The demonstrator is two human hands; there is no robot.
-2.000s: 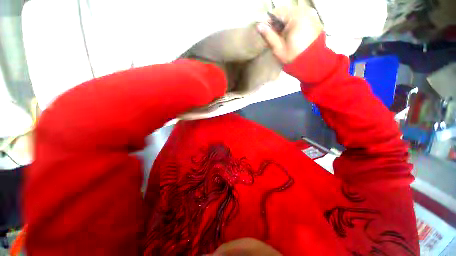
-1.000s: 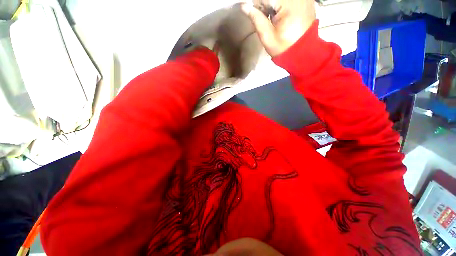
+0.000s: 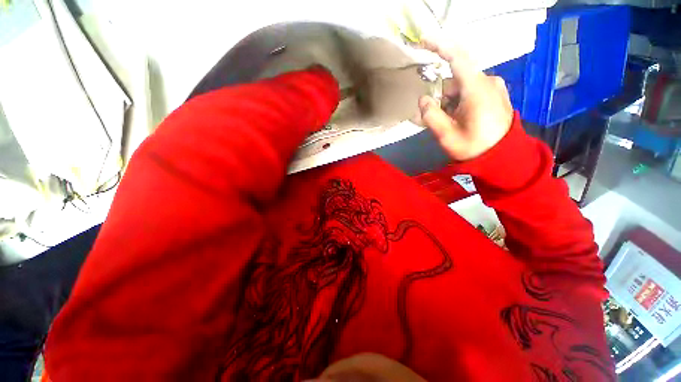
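Note:
A cream bag body [image 3: 373, 139] lies on its side in front of me, its wide mouth facing me. Its grey-beige lining [image 3: 388, 86] shows, with small dark slots or holes near the rim. My left sleeve reaches into the mouth; my left hand is hidden inside the bag. My right hand [image 3: 474, 112] grips the right end of the mouth's rim between thumb and fingers. A small shiny metal-looking fitting [image 3: 431, 72] shows at these fingertips; its exact shape is unclear.
More cream bags [image 3: 71, 97] with loose threads lie at the left. Blue bins [image 3: 586, 67] stand at the right, beyond my right hand. A printed sheet [image 3: 648, 291] is at the lower right. Dark cloth lies at the lower left.
My right hand has moved down and right. The bag mouth shows wider, stretching further left and right. The shiny fitting now shows at the fingertips. My left sleeve is still in the mouth.

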